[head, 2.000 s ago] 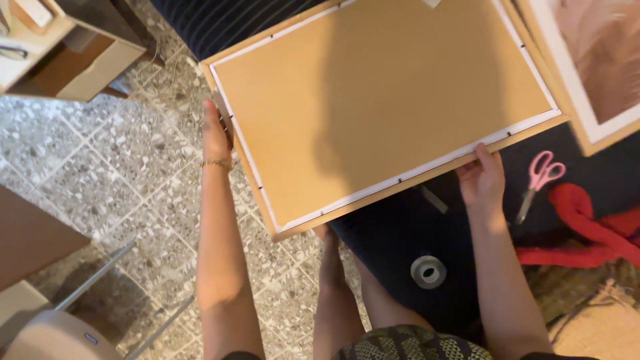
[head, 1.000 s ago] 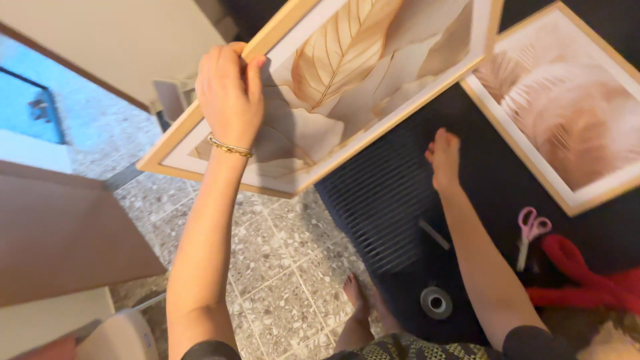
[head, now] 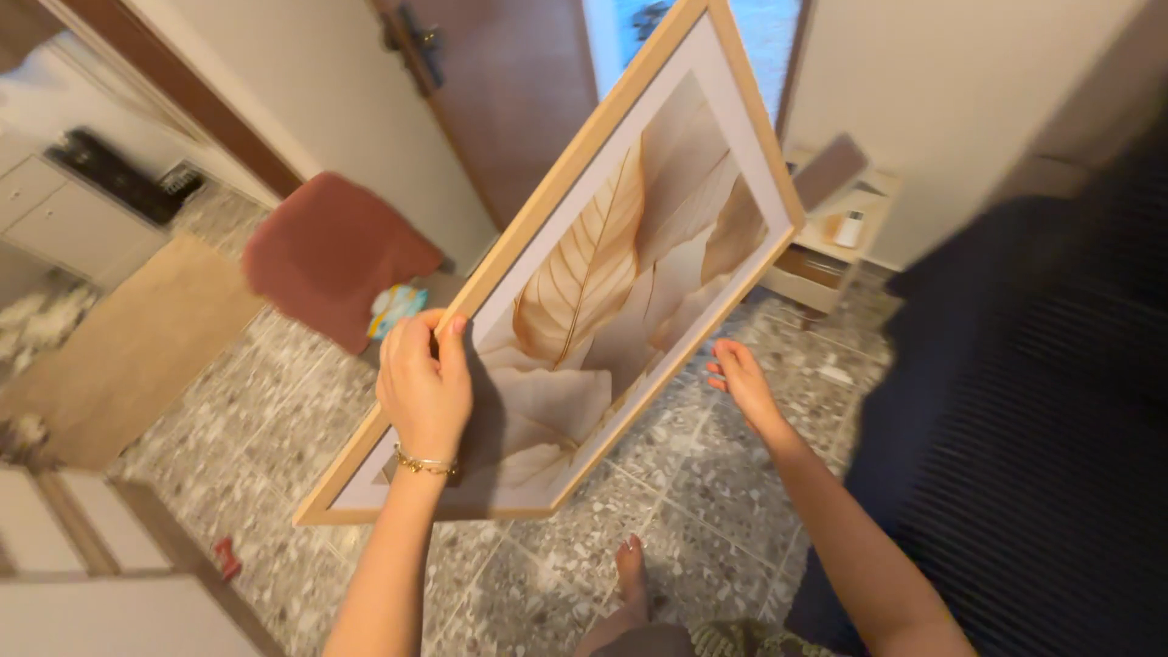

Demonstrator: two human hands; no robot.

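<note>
A framed leaf print (head: 584, 265) with a light wood frame and white mat hangs tilted in the air, its picture side toward me. My left hand (head: 424, 388) grips the long left edge of the frame, thumb over the front and a bracelet at the wrist. Just right of the frame's lower right edge is my right hand (head: 744, 383), its fingers loosely apart and holding nothing; it does not appear to touch the frame.
A dark ribbed couch or bed (head: 1013, 474) fills the right side. Behind the frame stand a red-brown padded seat (head: 338, 255), a door (head: 520, 82) and a small wooden side table (head: 862, 219). A small red object (head: 227, 557) lies on the terrazzo floor (head: 511, 584).
The frame first showed its brown backing, held in both hands; it was turned to its picture side and my right hand let go. The view has swung left, away from the scissors and tape.
</note>
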